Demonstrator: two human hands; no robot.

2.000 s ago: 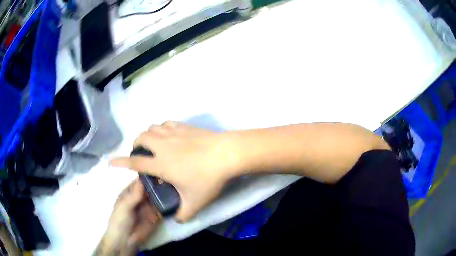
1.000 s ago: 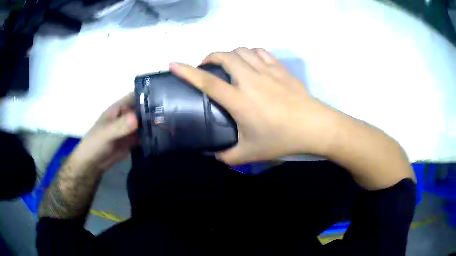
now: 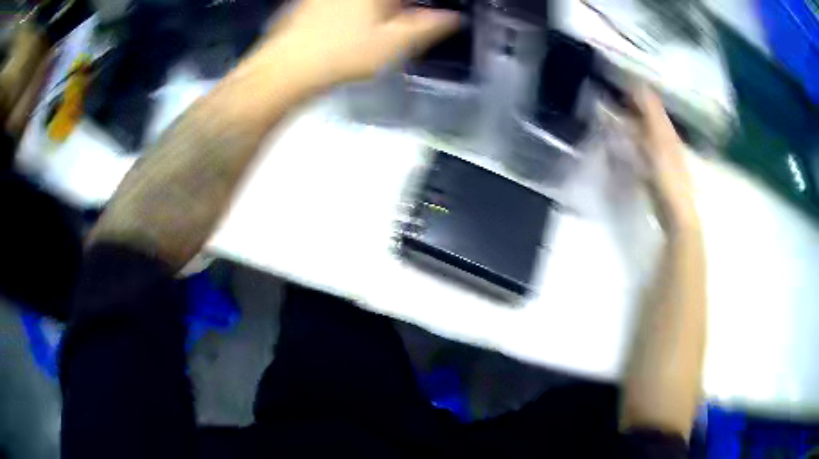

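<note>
A black housing [image 3: 489,222] lies flat on the white bench sheet in front of me, with small slots and coloured marks along its left edge. No hand touches it. My left hand [image 3: 364,36] reaches to the back at the top of the picture, beside a black bagged housing [image 3: 446,54]. My right hand [image 3: 660,148] is at the right side of the bagged housings, blurred, near another black unit [image 3: 564,85]. Pale translucent bags [image 3: 503,99] surround these units. Blur hides whether either hand grips anything.
Dark units [image 3: 126,99] and an orange-yellow thing [image 3: 68,106] are at the back left, near another person's hand [image 3: 20,76]. A green surface [image 3: 777,116] and a blue bin [image 3: 795,31] are at the right. The bench's front edge [image 3: 422,327] runs before my lap.
The housing was held in both hands near the bench's front edge. It now lies on the sheet, let go. Both hands have moved away to the back, and the view has shifted.
</note>
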